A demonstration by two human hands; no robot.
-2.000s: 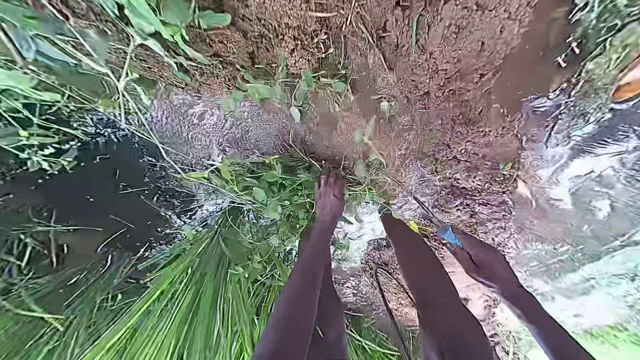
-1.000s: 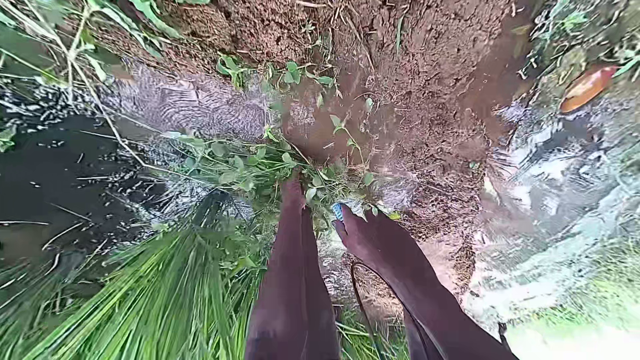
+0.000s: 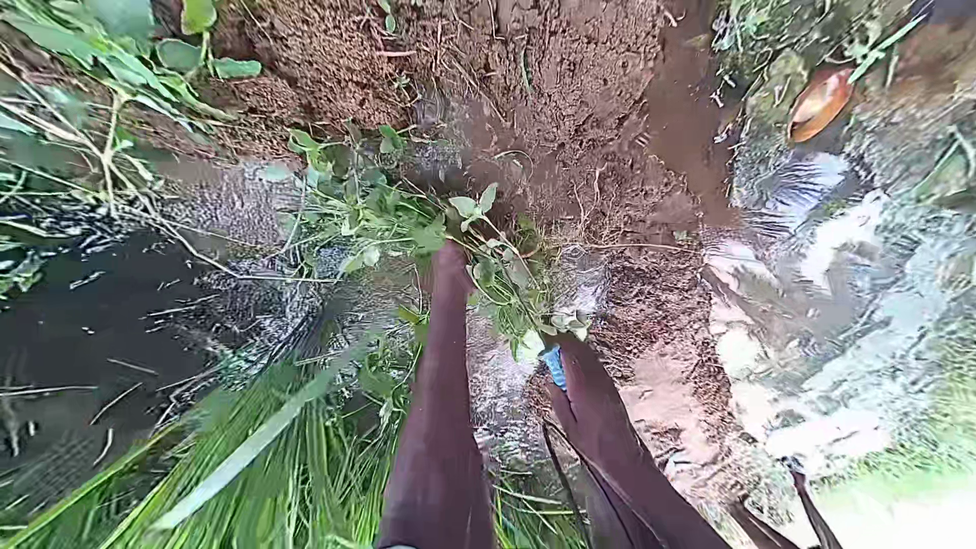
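Observation:
My left hand reaches down into a clump of leafy green weeds over wet mud, its fingers hidden by leaves. To its right, my right hand is closed around a blue object, perhaps a tool's handle; what it is cannot be made out. Trailing stems and pale leaves run between the two hands and touch the right one. A thin dark curved strip shows below the right hand.
Brown muddy soil lies ahead. Dark water with floating stalks is at the left, long grass blades at the lower left. Shiny water and an orange-brown leaf-like thing are at the right. Thin dark limbs or sticks show lower right.
My right hand, well right of the left hand two seconds ago, came in close to the weeds one second ago. Now the hands are somewhat farther apart, with stems between them.

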